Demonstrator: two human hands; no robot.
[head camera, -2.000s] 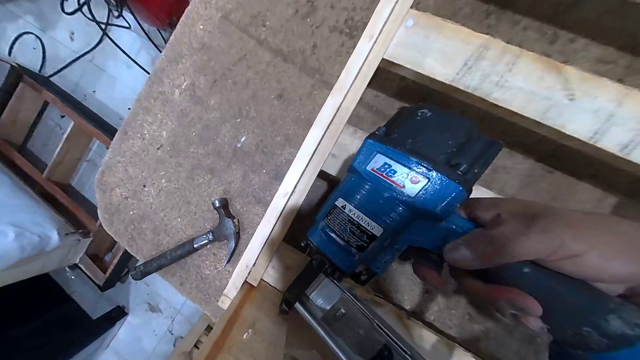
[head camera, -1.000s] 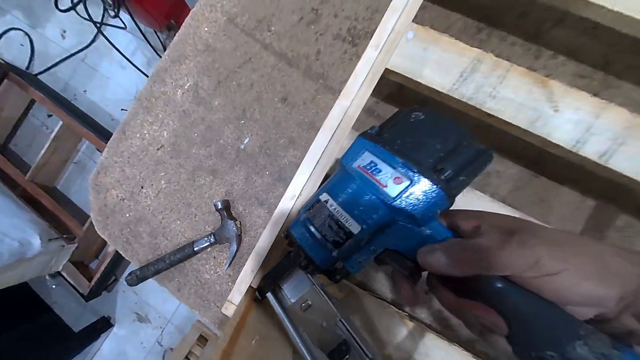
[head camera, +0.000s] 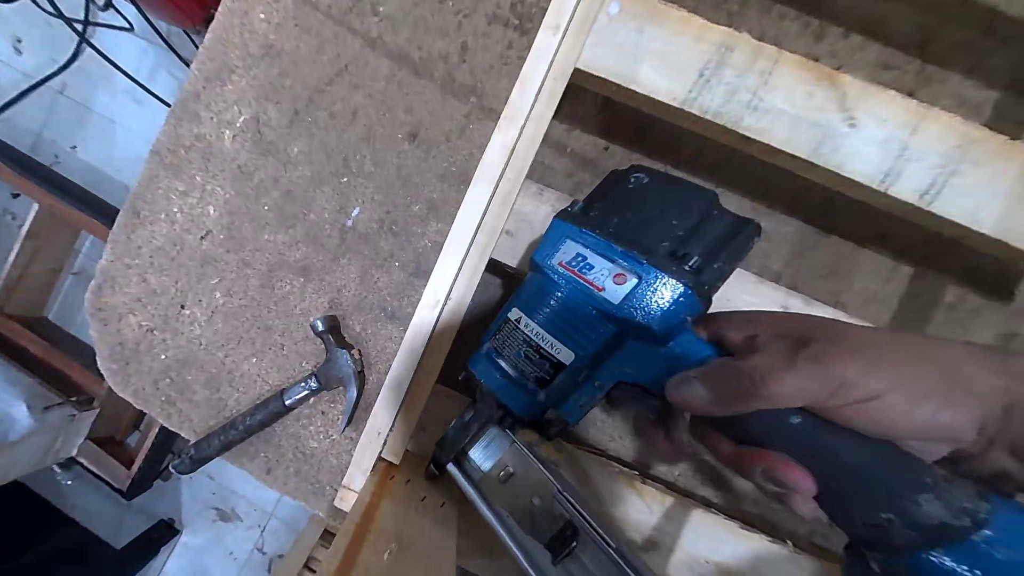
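My right hand (head camera: 824, 392) grips the black handle of a blue BeA pneumatic stapler (head camera: 592, 296), its fingers around the handle near the trigger. The tool's nose rests close to the corner where two narrow wooden strips (head camera: 472, 240) meet a wooden board (head camera: 400, 512). Small dark staple marks show in that board. The metal magazine (head camera: 544, 512) runs toward the bottom edge. A claw hammer (head camera: 272, 400) lies on the particleboard to the left of the strips. My left hand is out of the picture.
A particleboard panel (head camera: 264, 184) lies beneath the hammer and strips. Wooden slats (head camera: 800, 104) cross the right side. At the far left are a wooden frame (head camera: 48, 344), black cables (head camera: 80, 40) and a red object (head camera: 180, 10) on the tiled floor.
The stapler in my right hand has moved a little left and down along the strips since the earliest frame. The hammer stays on the particleboard.
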